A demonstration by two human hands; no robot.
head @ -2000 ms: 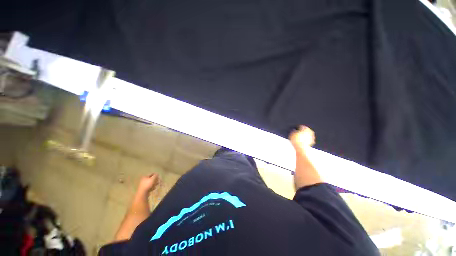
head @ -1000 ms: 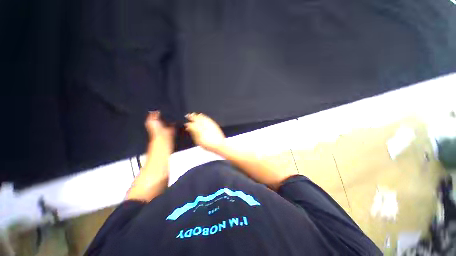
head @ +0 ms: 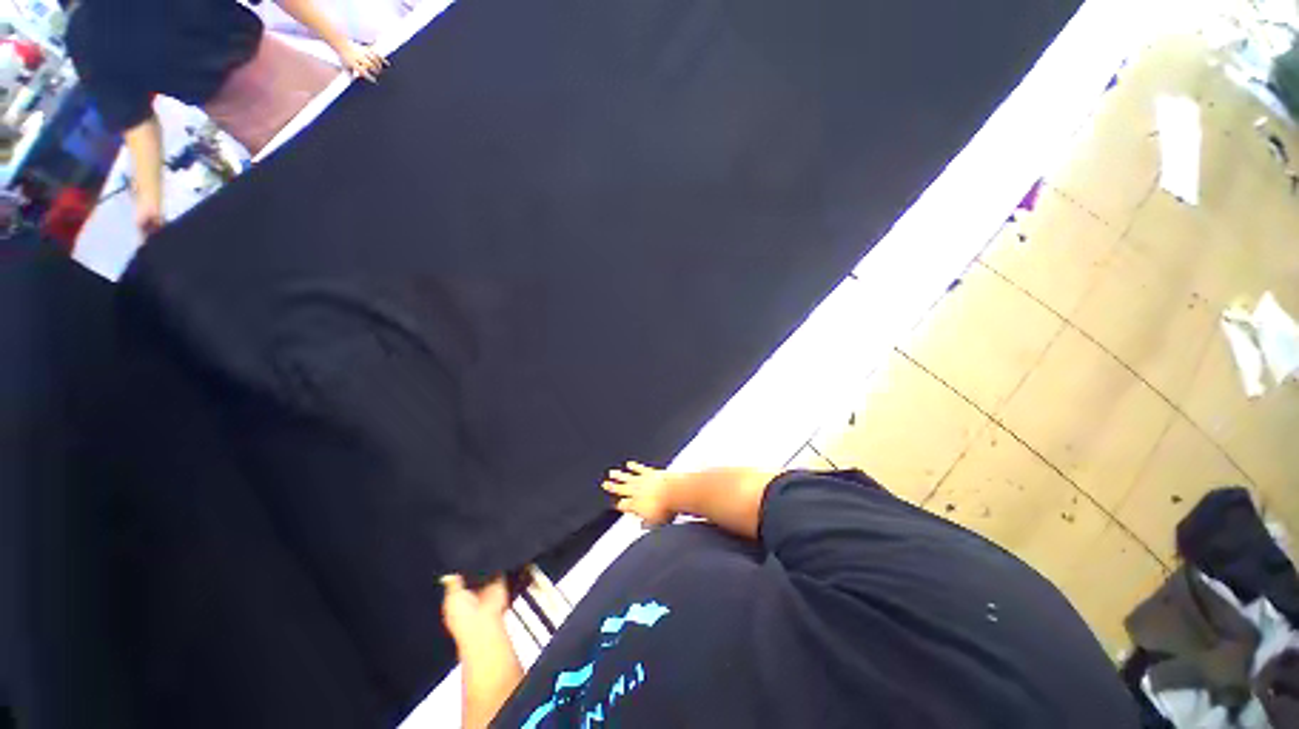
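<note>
Black fabric (head: 598,214) lies over the long white-topped table (head: 798,356), flat and smooth toward the upper right and rippled at the left. My right hand (head: 644,491) rests with fingers spread on the fabric's near edge, holding nothing. My left hand (head: 477,605) grips the near corner of the loose black ply (head: 328,356), left of my right hand. Part of its fingers is hidden by the cloth. Below the cloth edge, thin dark lines cross the white table edge.
A person (head: 171,57) stands across the table at the upper left, both hands at the fabric's far edge. White scraps (head: 1178,150) lie on the tan tiled floor (head: 1054,370). A pile of dark and white cloth (head: 1211,612) is at the lower right.
My view has swung, and the far person now shows. My hands have moved apart along the near fabric edge; my right hand's fingers are now spread flat.
</note>
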